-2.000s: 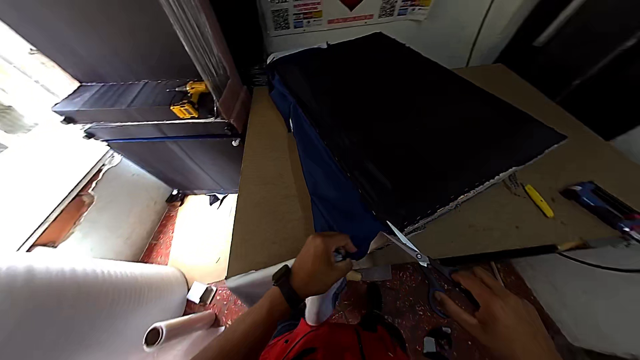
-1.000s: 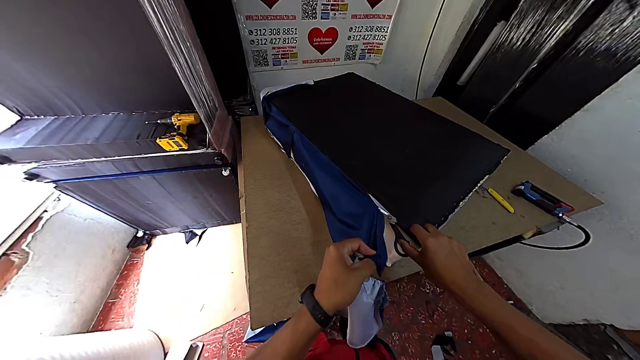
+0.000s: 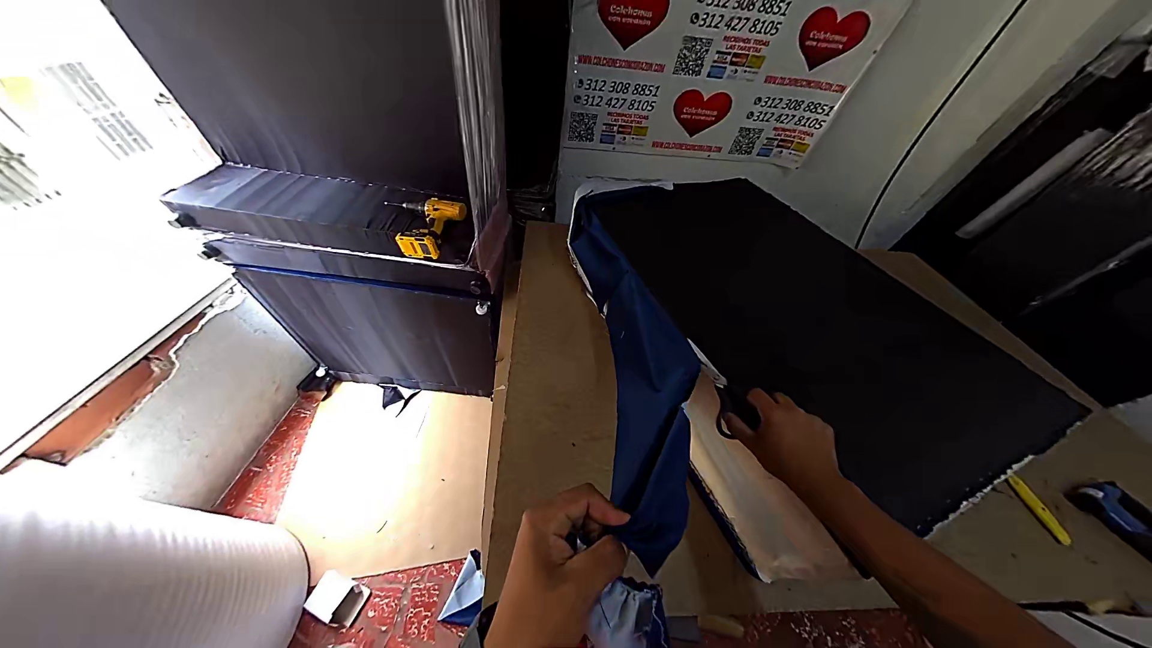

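Observation:
My left hand grips the loose lower end of a strip of blue fabric and pulls it toward me. A pair of scissors is in my right hand, with its blades at the edge where the blue fabric meets a black-covered rectangular panel. Below the blades, the side of the panel shows a pale surface where the blue fabric is apart from it. The upper part of the strip still runs along the panel's left edge.
The panel lies on a brown board-topped table. At right are a yellow cutter and a blue-and-black tool. A yellow cordless drill rests on dark upholstered bases at left. A white foam roll and small white box are below.
The scissors and my right hand have moved up along the panel's left edge from its near corner. More of the blue fabric has come away from the side. The view has swung left.

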